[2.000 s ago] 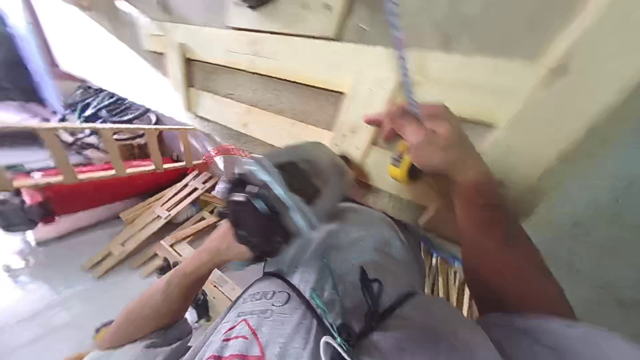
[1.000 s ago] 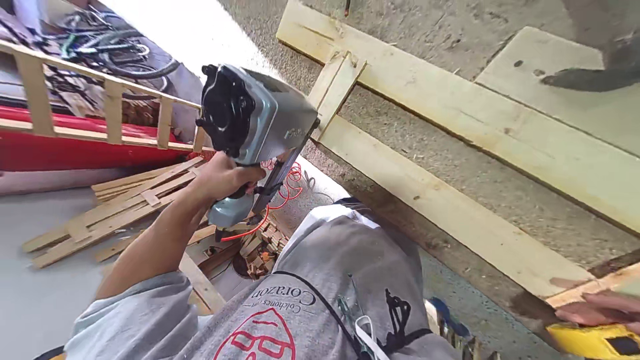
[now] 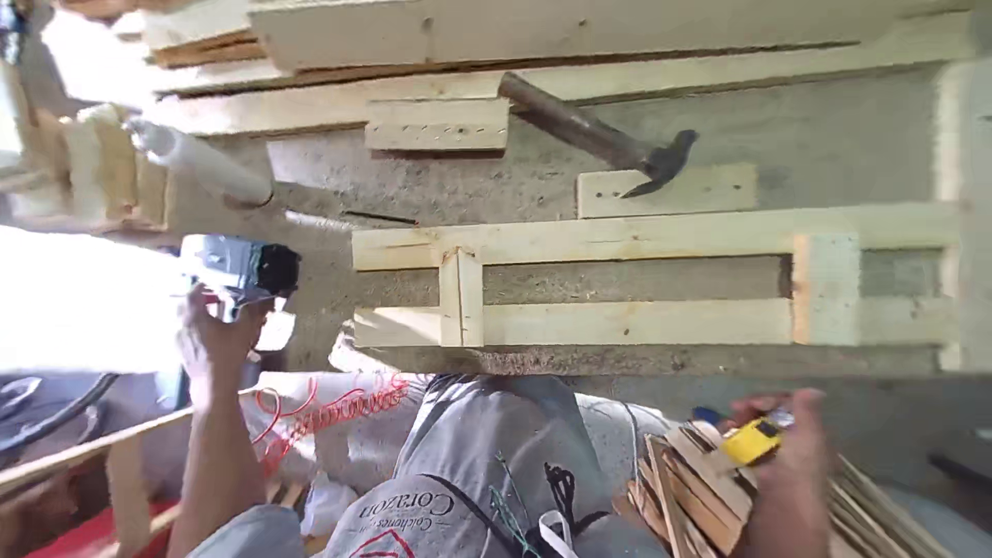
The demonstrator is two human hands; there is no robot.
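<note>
My left hand (image 3: 221, 333) grips a grey and black pneumatic nailer (image 3: 239, 270), held left of the wooden frame. My right hand (image 3: 790, 457) holds a yellow tape measure (image 3: 752, 442) below the frame's right part. Two long parallel boards joined by short crosspieces form the wooden frame (image 3: 635, 322), which lies flat on the concrete work surface. Beyond it, a claw hammer (image 3: 597, 132) rests with its head over a short wood block (image 3: 713, 190). Another short block (image 3: 438, 128), marked with small holes, lies to its left.
Long planks (image 3: 542, 35) are stacked at the far side. A white cylinder (image 3: 213, 167) lies at the left, near a thin dark rod (image 3: 380, 218). A coiled red air hose (image 3: 349, 411) hangs by my legs. Wood slats (image 3: 697, 480) are piled below at the right.
The nailer, over the frame's end one second ago, is now off to its left in my left hand. My right hand, on the frame's other end then, is now below it with the tape measure.
</note>
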